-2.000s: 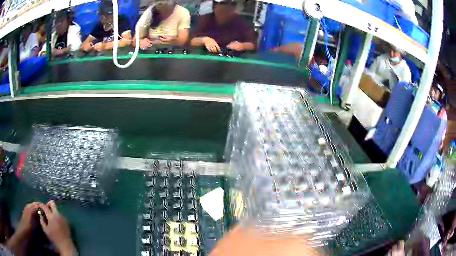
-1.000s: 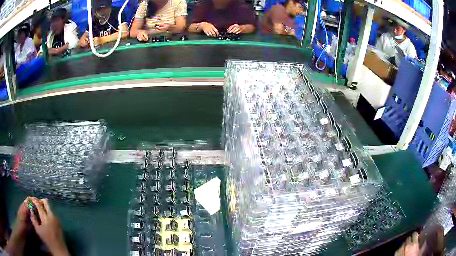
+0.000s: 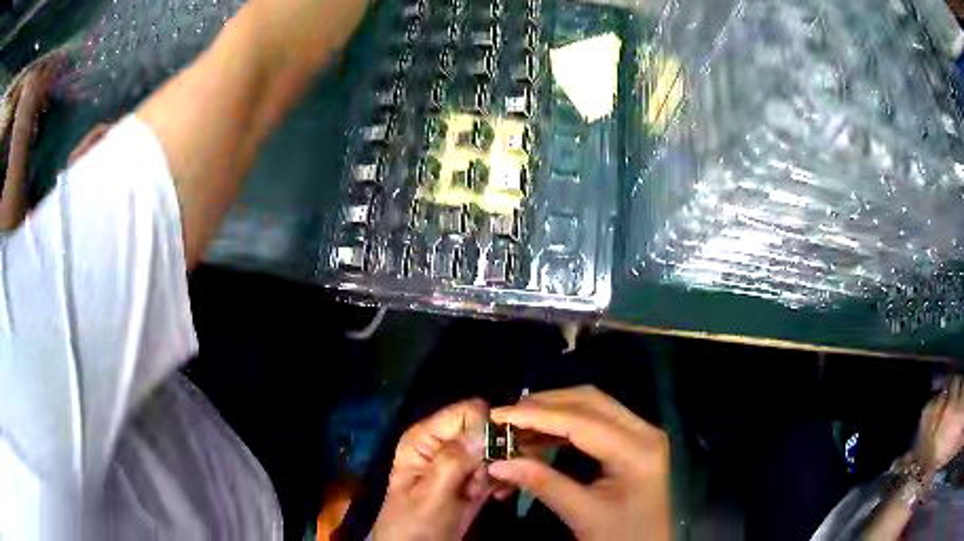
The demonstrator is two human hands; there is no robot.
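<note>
My left hand (image 3: 431, 473) and my right hand (image 3: 594, 454) are together at the bottom centre, below the bench edge. Between their fingertips they hold a small dark module (image 3: 500, 440) with light edges. My left hand is partly blurred, and its exact finger contact is hard to see. Above them on the bench lies a clear blister tray (image 3: 465, 306), with rows of dark modules with silvery blocks in its left columns. A pale yellow patch (image 3: 452, 192) shows through it. A white paper piece (image 3: 588, 76) lies on its right side.
A tall stack of clear trays (image 3: 782, 180) stands at right, blurred. A neighbour's bare arm (image 3: 227, 95) with a white sleeve (image 3: 90, 275) reaches across the left side. Another clear tray stack (image 3: 159, 42) is at upper left. Another person's hand (image 3: 939, 423) shows at lower right.
The view has tilted down, so the tray and stack sit higher. My two hands with the module have come into view. A neighbour's arm now stretches forward at left.
</note>
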